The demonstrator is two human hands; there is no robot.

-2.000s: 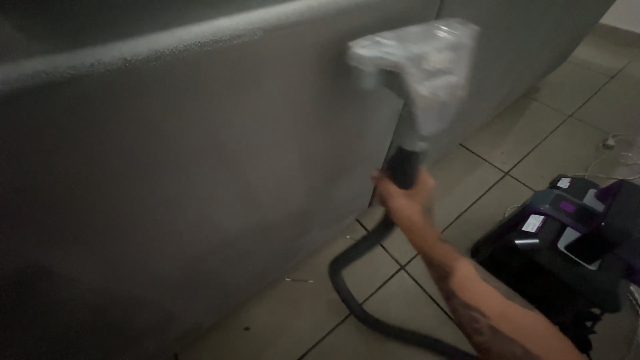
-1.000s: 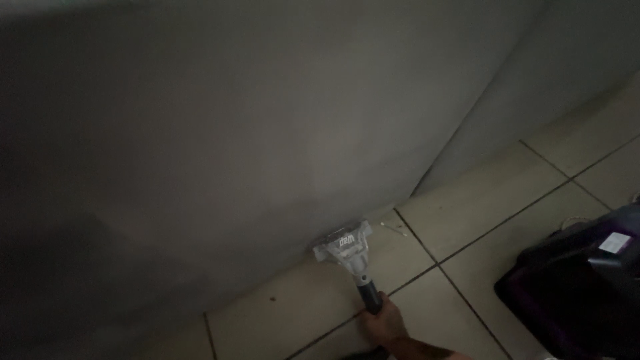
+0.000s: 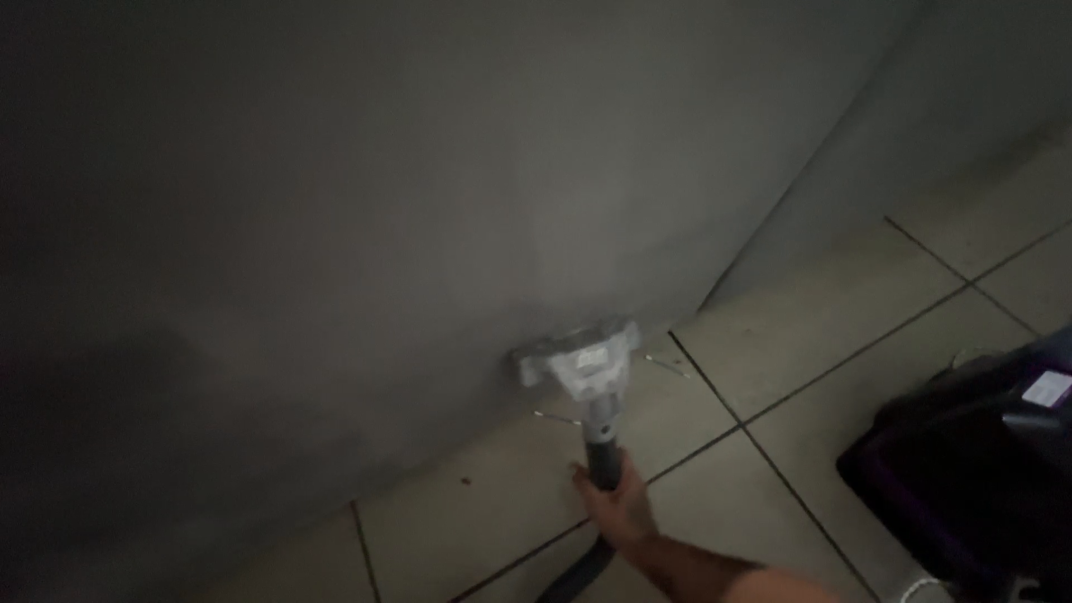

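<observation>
My right hand [image 3: 615, 502] is closed around the dark handle of a clear plastic extractor nozzle [image 3: 590, 364]. The nozzle's wide mouth is against the lower part of a grey fabric-covered furniture side [image 3: 419, 251], close to the floor. A dark hose [image 3: 578, 574] runs from the handle down past my wrist and out of the bottom edge. Dim light and blur hide the fine detail of the nozzle. My left hand is outside the view.
A black and purple machine [image 3: 963, 469] with a pale label stands on the tiled floor [image 3: 804, 360] at the right. Two thin, pale sticks, one a cotton swab [image 3: 667, 366] by its look, and a small dark speck [image 3: 466, 481] lie near the fabric's bottom edge.
Two seconds ago the nozzle was high beside the fabric side; a second ago it was down near the floor, where it remains. The view has tilted down and shifted. My right hand has kept its hold.
</observation>
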